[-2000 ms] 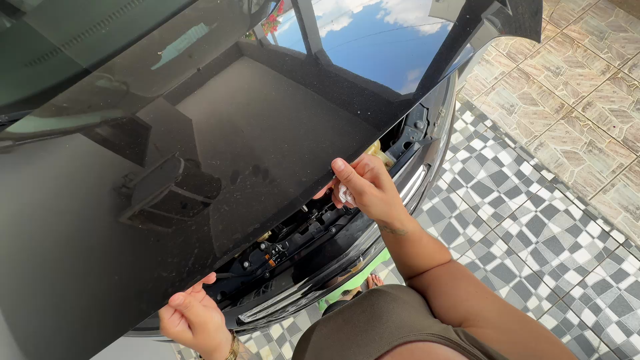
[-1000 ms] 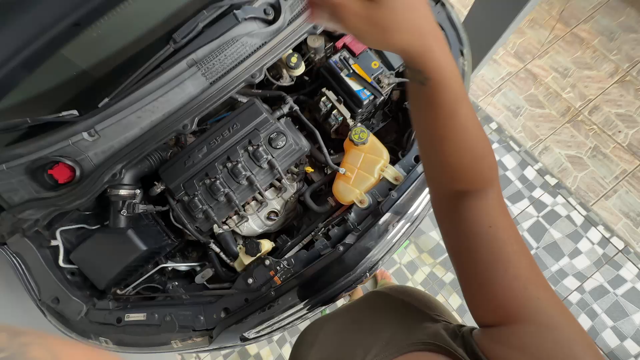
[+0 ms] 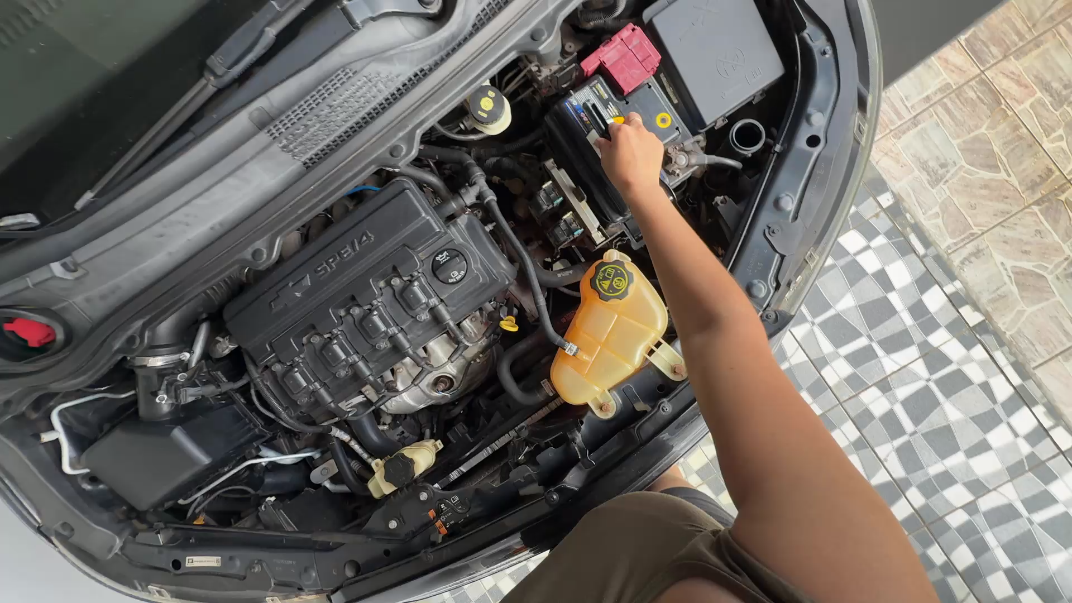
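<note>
My right hand (image 3: 632,155) reaches over the car battery (image 3: 590,126), its fingertips at the battery's top; whether they pinch anything cannot be told. Beside the hand sits a red battery terminal cover (image 3: 624,59), with a black fuse box lid (image 3: 716,54) to its right. Below the hand lies the yellowed coolant expansion tank (image 3: 607,335) with its black cap (image 3: 611,280). The black plastic engine cover (image 3: 335,268) with an oil filler cap (image 3: 450,265) fills the middle of the bay. My left hand is out of view.
The brake fluid reservoir (image 3: 488,109) is left of the battery. A yellow dipstick handle (image 3: 508,323) stands by the engine. The air filter housing (image 3: 172,452) is at lower left. The front crossmember (image 3: 494,528) runs between my body and the bay.
Two seconds ago both hands were at the edge of the dark hood; the hood has been raised and the engine bay is exposed. My right hand has come to the battery, and my left has left the view.
</note>
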